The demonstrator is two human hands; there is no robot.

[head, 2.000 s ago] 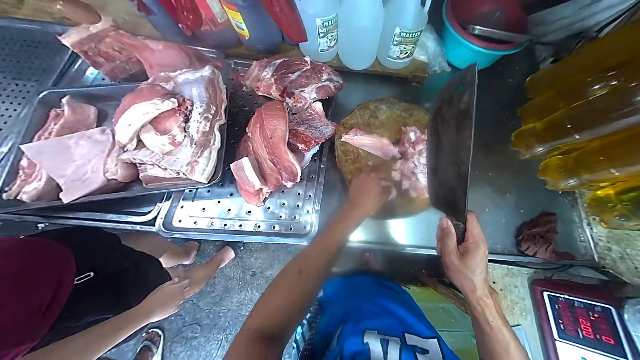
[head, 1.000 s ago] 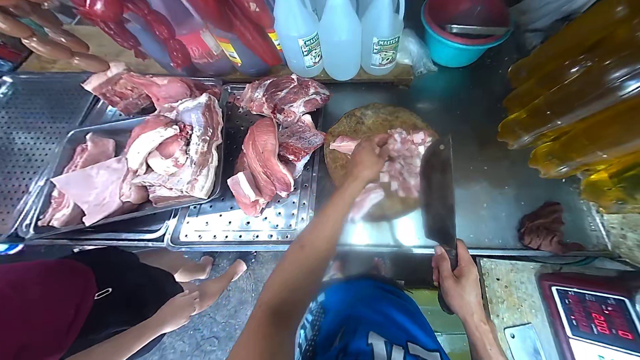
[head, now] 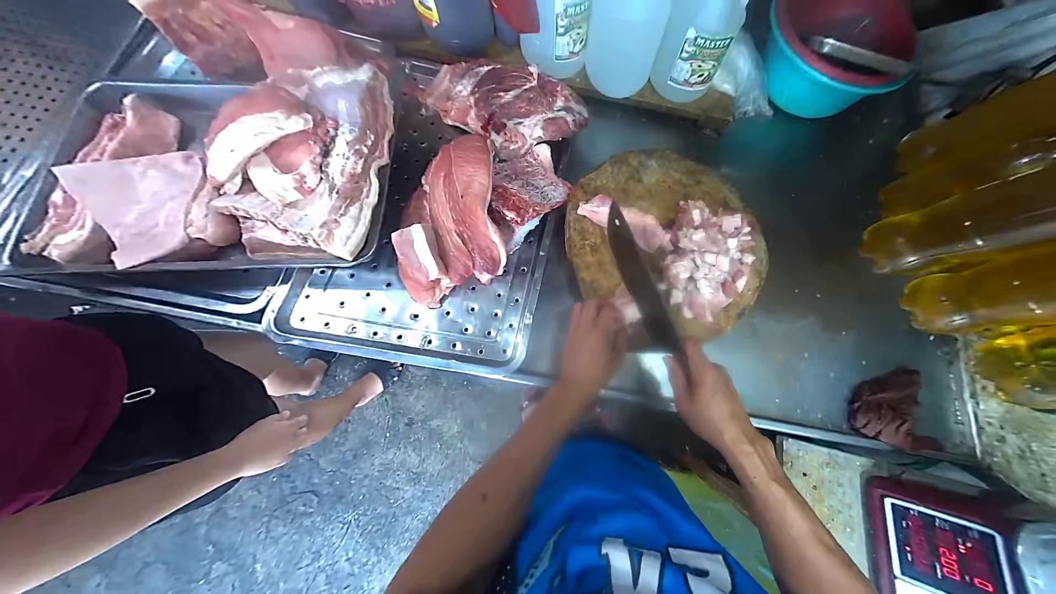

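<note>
My right hand (head: 701, 384) is closed around the handle of a cleaver-like knife (head: 648, 285), whose dark blade lies over the round wooden chopping block (head: 594, 260). Bent over a strip of raw meat (head: 624, 304) at the block's near edge, my left hand (head: 596, 334) is just left of the blade; its fingertips are blurred. Diced pale meat (head: 711, 260) is heaped on the right of the block. Another raw strip (head: 631, 224) rests near the blade's tip.
Large raw cuts (head: 458, 210) lie on a perforated metal tray (head: 396, 330); more fill a metal tray (head: 216, 262) at left. Plastic bottles (head: 627, 49) and a teal basin (head: 796, 87) stand behind. Yellow oil bottles (head: 982, 214), a dark cloth-like piece (head: 891, 408) and a digital scale (head: 949, 536) are at right. Another person (head: 165, 396) is at left.
The knife has moved left, from the block's right edge to over its middle. My left hand has gone from among the meat pieces to the near edge of the block.
</note>
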